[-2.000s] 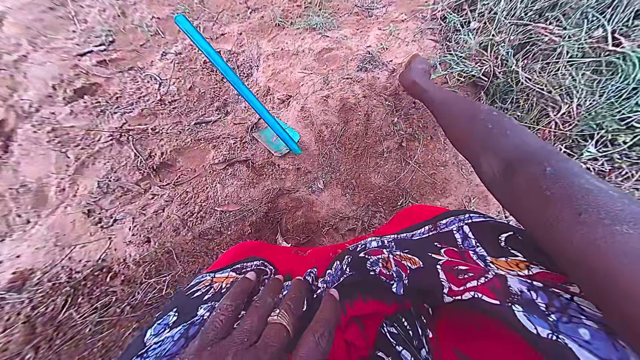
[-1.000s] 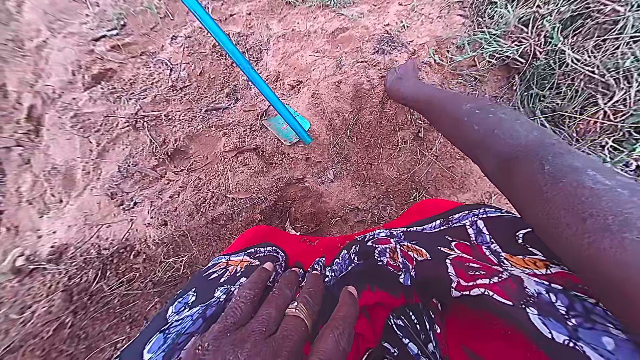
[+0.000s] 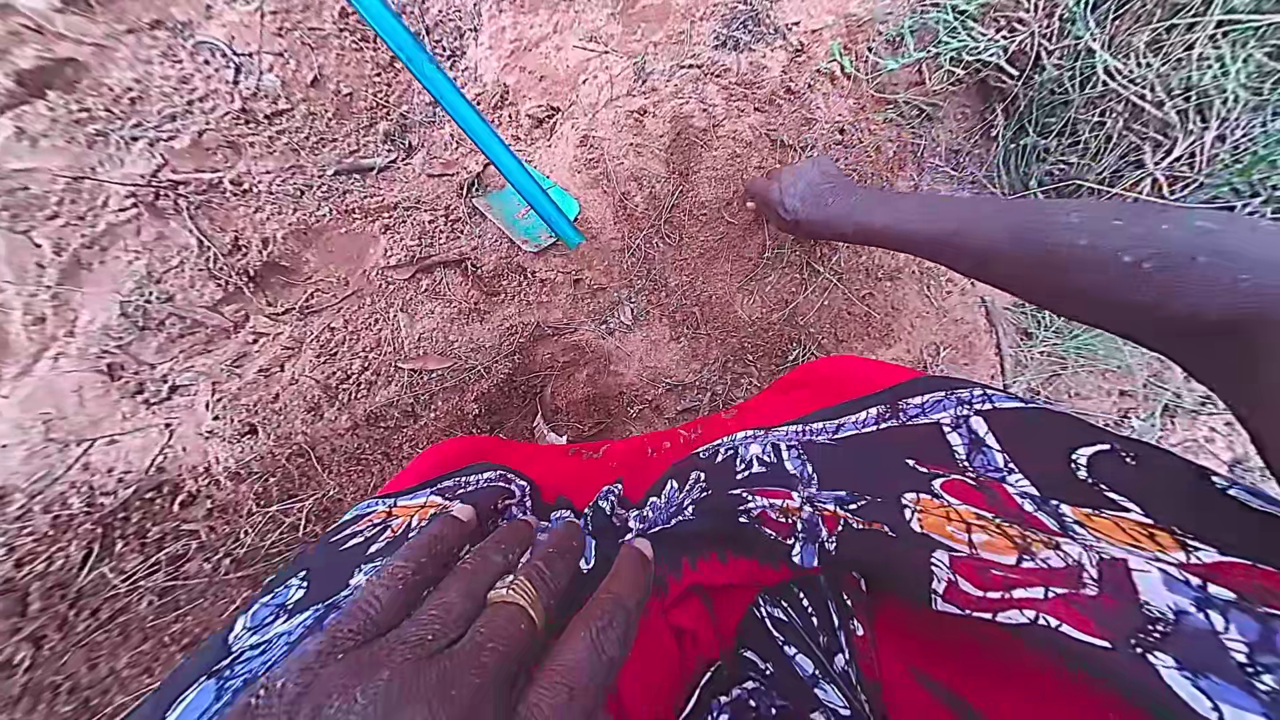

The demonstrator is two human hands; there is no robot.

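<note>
My left hand lies palm down with its fingers apart on a printed red and dark cloth garment over my lap; a ring shows on one finger. My right hand is at the upper right, low over the reddish soil, its fingers curled under. Whether it holds anything is hidden. To its left, a hoe with a turquoise handle and a green metal blade lies on the ground, touched by neither hand.
Loose reddish soil with twigs and dry roots surrounds the hoe. A shallow hollow lies just beyond the garment's edge. Cut or tangled grass covers the upper right, with more grass below my right forearm.
My right hand has come nearer to my lap, and its forearm now reaches in more level from the right. My left hand stays on the garment. The hoe lies as before.
</note>
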